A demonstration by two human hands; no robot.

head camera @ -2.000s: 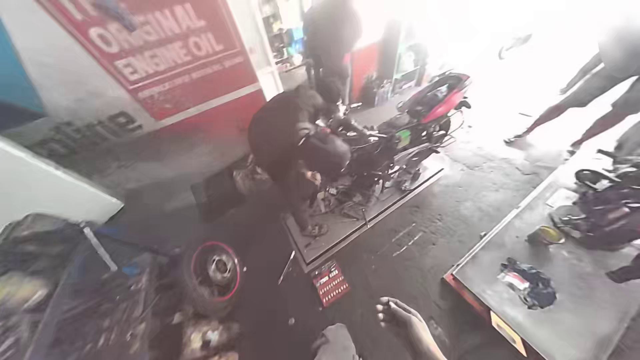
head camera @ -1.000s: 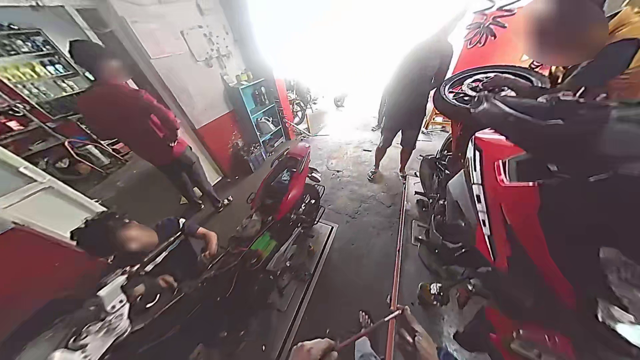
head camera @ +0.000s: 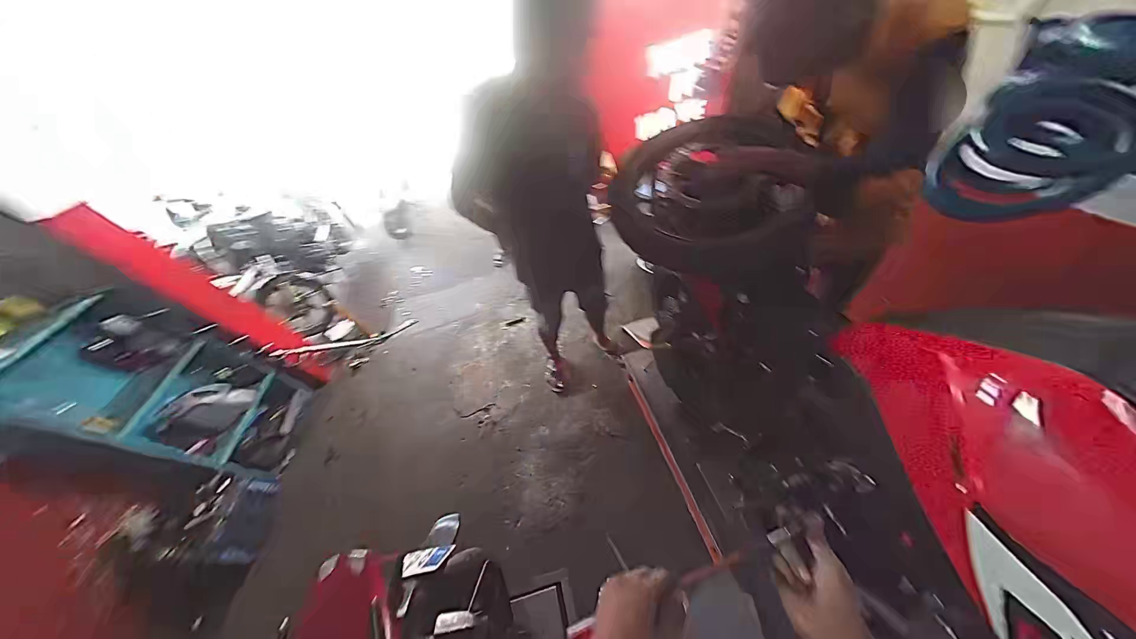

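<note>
At the bottom of the head view, my left hand (head camera: 635,603) is curled round one end of a thin reddish rod (head camera: 708,568). My right hand (head camera: 816,577) is at the rod's other end, thumb and fingers pinched together; blur hides the exact grip. Beneath the hands lies the dark floor beside a low platform with an orange-red edge (head camera: 666,444). Close to my right hand are dark, blurred motorcycle parts, and a red motorcycle fairing (head camera: 1029,417) stands on the right.
Ahead on the floor stands a person in dark clothes (head camera: 550,177). Right of them, another person (head camera: 887,133) is at a motorcycle wheel (head camera: 719,195). A blue-green shelf (head camera: 133,426) holds items at left. A red motorcycle's tail (head camera: 342,595) is at the bottom. More motorcycles (head camera: 275,240) stand further back.
The view has swung strongly. Two seconds ago my right hand was spread with no rod visible; one second ago the rod was between both hands, as it is now.
</note>
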